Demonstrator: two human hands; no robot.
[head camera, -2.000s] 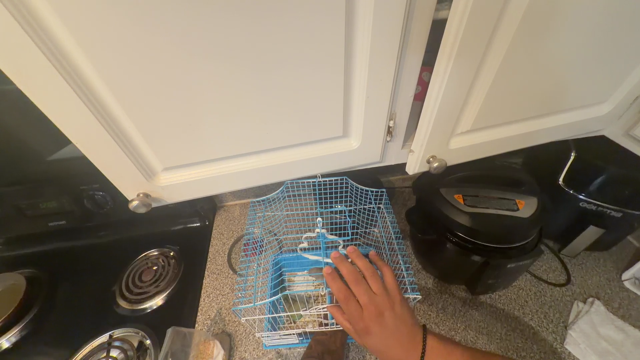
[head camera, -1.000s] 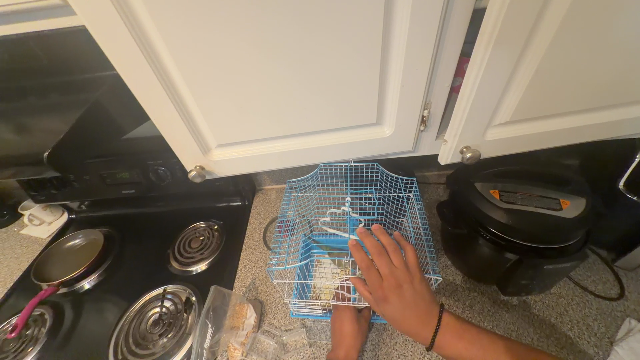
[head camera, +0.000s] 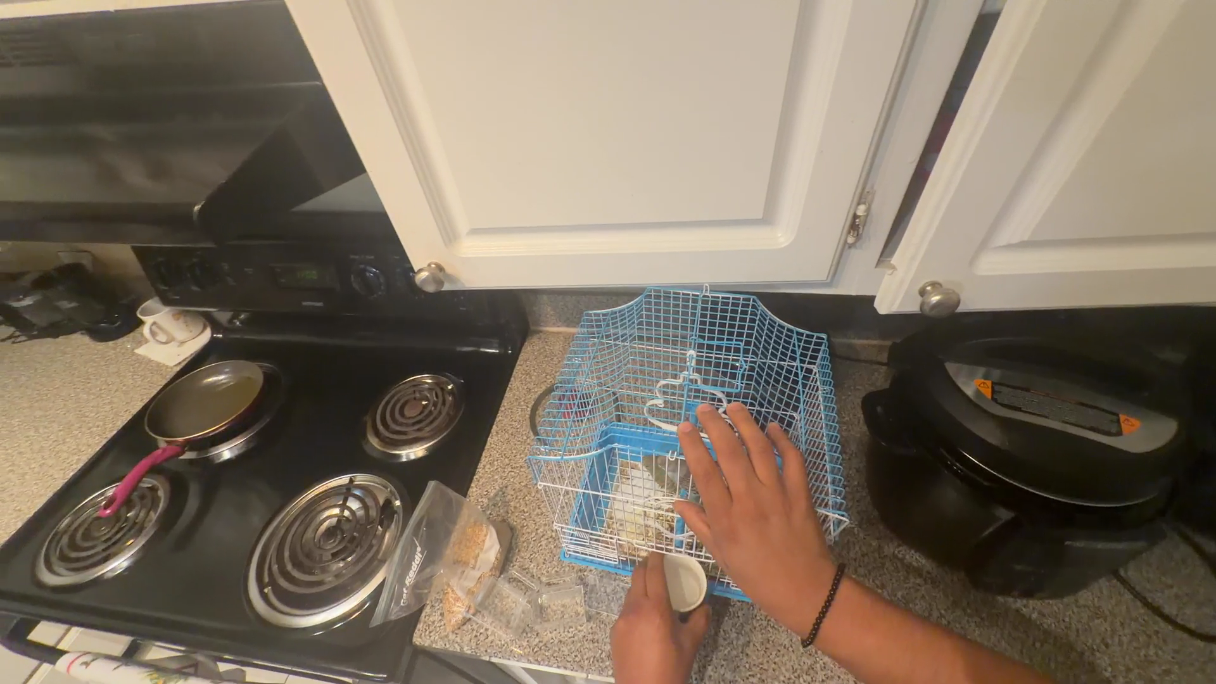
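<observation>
A blue and white wire birdcage (head camera: 703, 380) stands on the speckled countertop, with a blue base and pale litter inside. A white swing (head camera: 670, 404) hangs in it. My right hand (head camera: 760, 513) lies palm down with fingers spread against the cage's front top, a dark beaded bracelet at its wrist. Below it, at the cage's front edge, my left hand (head camera: 654, 622) holds a small white cup (head camera: 686, 581). Left of that hand lie a clear plastic bag (head camera: 432, 551) with grainy contents and small clear plastic containers (head camera: 560, 603).
A black coil stove (head camera: 313, 456) is at left, bearing a frying pan (head camera: 204, 404) with a pink handle. A black electric pressure cooker (head camera: 1021, 456) stands right of the cage. White cabinet doors (head camera: 617, 123) hang above, the right one (head camera: 1102, 171) ajar. A mug (head camera: 171, 321) sits far left.
My left hand has drawn back from the cage's front and now shows a white cup in its fingers. My right hand remains on the cage. The view has shifted left.
</observation>
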